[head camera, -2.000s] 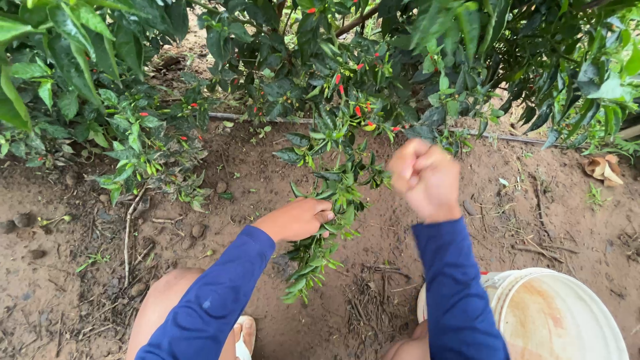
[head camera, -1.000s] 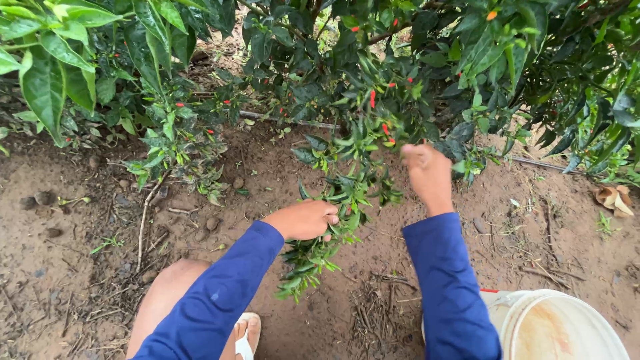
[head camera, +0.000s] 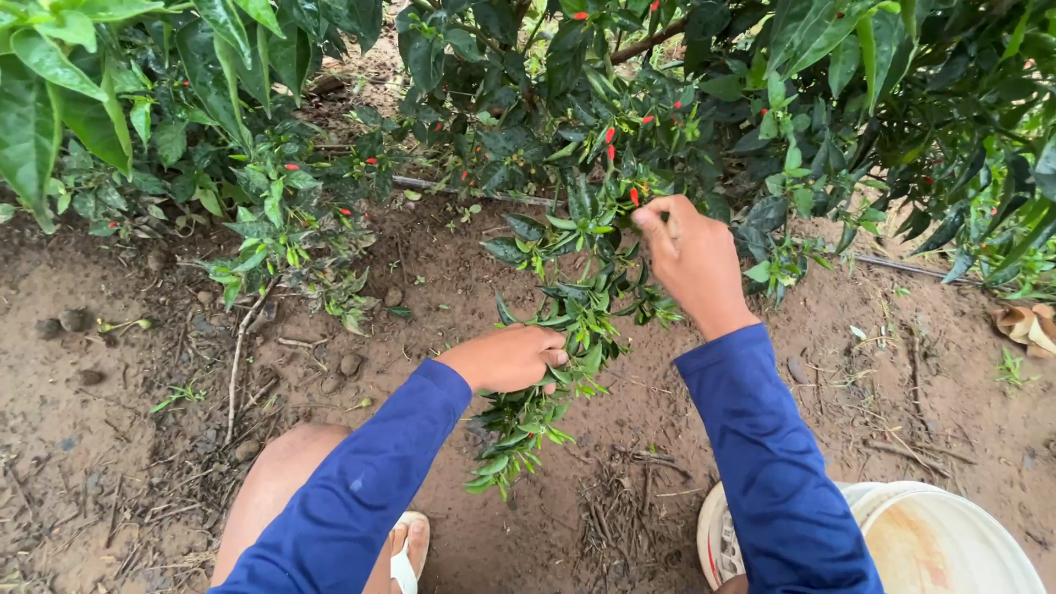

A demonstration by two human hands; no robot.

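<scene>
A leafy branch of a chili pepper plant (head camera: 590, 318) hangs down over the soil, bearing small green pods. Around its lower part my left hand (head camera: 507, 359) is closed, with leaves showing on both sides of the fingers. Higher up, my right hand (head camera: 689, 256) has thumb and forefinger nearly together just beside a small red chili pepper (head camera: 634, 197); whether the fingertips pinch anything cannot be made out. More red chilies (head camera: 610, 134) show among the leaves above it.
A white plastic bucket (head camera: 949, 528) stands at the lower right, beside another pale rounded container (head camera: 719, 536). A thin drip hose (head camera: 478, 194) runs along the soil under the bushes. Dry twigs (head camera: 241, 355) and a dry leaf (head camera: 1027, 324) lie on the ground. A sandaled foot (head camera: 410, 549) is below.
My right hand, a raised blur two seconds ago and right of the branch one second ago, is now at the branch near a red chili. My left hand keeps its hold on the branch.
</scene>
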